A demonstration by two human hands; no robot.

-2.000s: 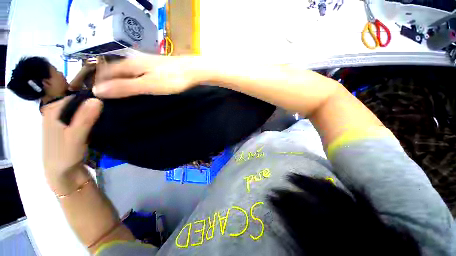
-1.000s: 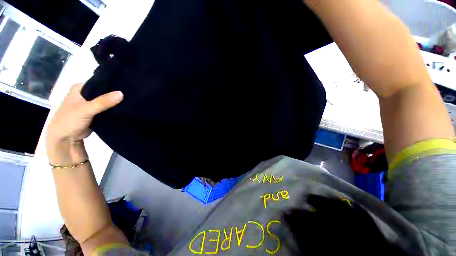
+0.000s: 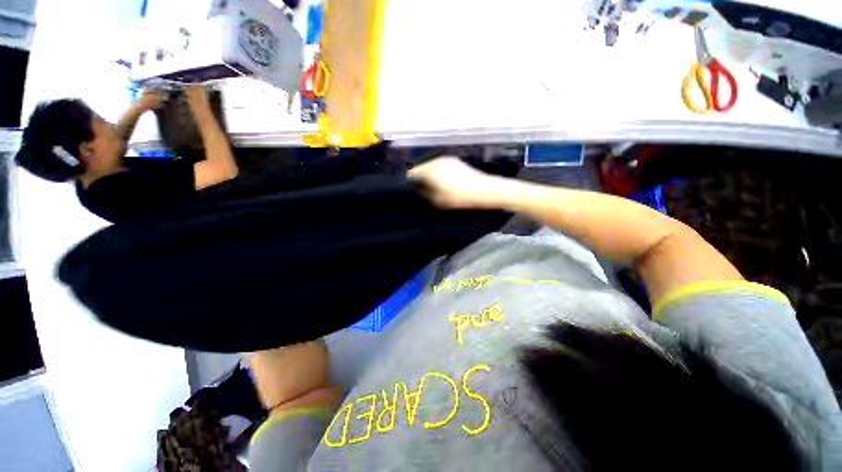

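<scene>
The black garment (image 3: 249,263) hangs in the air in front of my lap, spread wide to the left. My right hand (image 3: 450,182) is closed on its upper edge, near the garment's right end. My left forearm shows below the garment, but my left hand is hidden behind the cloth.
Scissors with red and yellow handles (image 3: 709,87) lie on the white table (image 3: 471,83) at upper right. A brown board with yellow tape (image 3: 349,69) stands left of them. Another person (image 3: 138,180) works at the neighbouring sewing machine (image 3: 222,41). A blue crate (image 3: 392,309) is below.
The garment was raised over the table and has dropped lower and swung left. My right hand has come into view on its edge; my left hand has gone behind the cloth.
</scene>
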